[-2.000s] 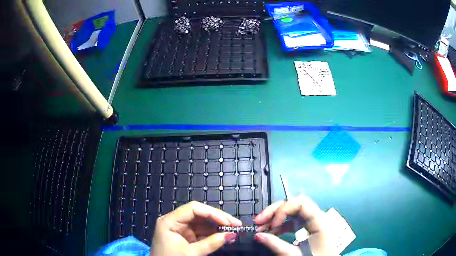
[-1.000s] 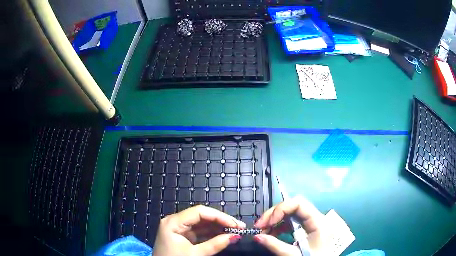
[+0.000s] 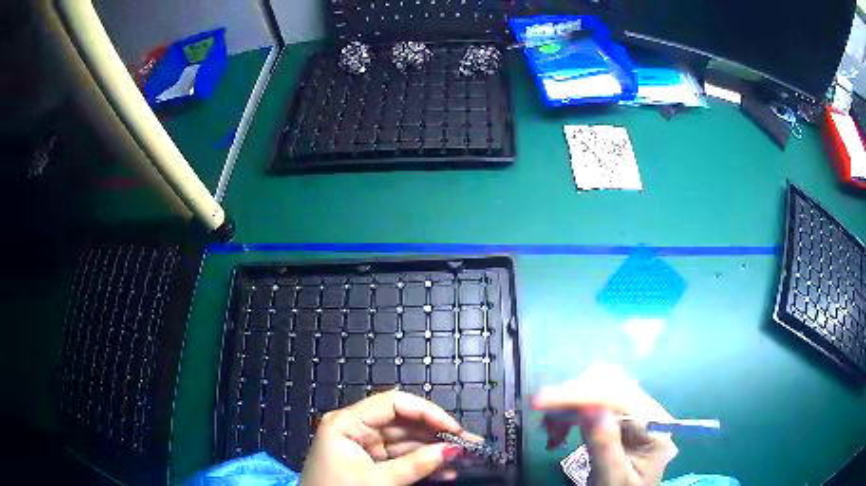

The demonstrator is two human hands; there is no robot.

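My left hand [image 3: 385, 444] pinches a row of tiny shiny metallic parts [image 3: 465, 443] between thumb and forefinger, over the near right part of a black compartment tray [image 3: 370, 327]. A short upright line of shiny bits [image 3: 511, 435] shows at the tray's right edge. My right hand [image 3: 608, 432] is blurred, right of the tray and apart from the row. It holds a slim pale pen-like tool [image 3: 688, 424], which lies across the hand with one end sticking out to the right. A pale paper piece [image 3: 575, 465] with dark marks is partly hidden by my right hand.
A blue mat [image 3: 642, 282] lies right of the tray. Behind are a black tray [image 3: 394, 114] with three silvery clumps, a speckled white sheet [image 3: 603, 157] and a blue bin [image 3: 572, 62]. Another black tray [image 3: 826, 285] lies far right. A cream post [image 3: 142, 123] stands left.
My right hand has left the row of parts and moved right, and its tool has turned from upright to nearly level. My left hand still holds the row, now tilted.
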